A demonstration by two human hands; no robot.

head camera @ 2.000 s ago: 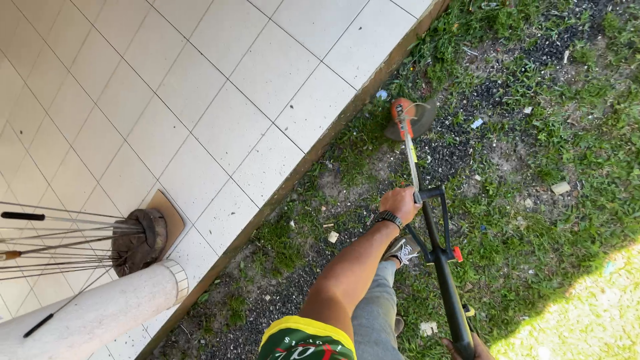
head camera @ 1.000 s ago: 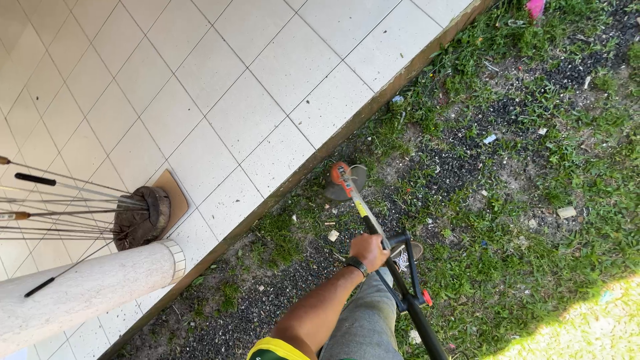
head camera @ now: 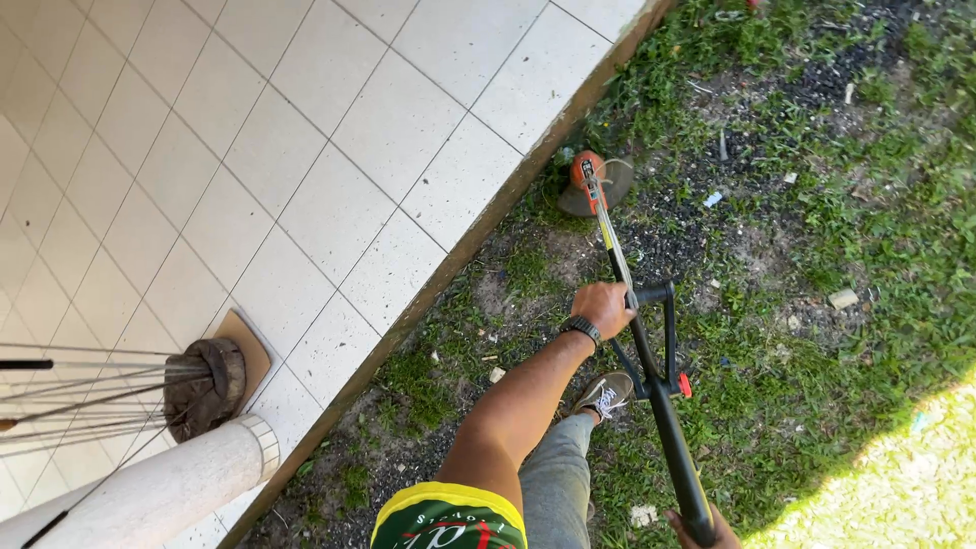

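Observation:
A string trimmer [head camera: 648,351] with an orange head [head camera: 585,169] and a dark round guard [head camera: 619,183] reaches over the grass beside the tiled floor's edge. My left hand [head camera: 602,309], with a dark watch on its wrist, is closed around the shaft near the black loop handle [head camera: 669,328]. At the bottom of the view my right hand [head camera: 705,530] grips the thick rear end of the shaft; part of it is cut off by the frame. A red knob [head camera: 685,385] sits on the handle's clamp. The cutting line itself cannot be made out.
A raised white tiled floor [head camera: 366,137] ends in a dirty concrete edge [head camera: 457,267]. On it stand a round pillar [head camera: 175,476] and a dark stump-like holder [head camera: 206,389] bearing several thin rods. Patchy grass [head camera: 762,427] holds gravel and small litter. My shoe [head camera: 606,393] is near the shaft.
The trimmer head swung back along the floor's edge toward my body, then out again, farther from me. Both arms moved with it. My right hand, out of view one second ago, shows again.

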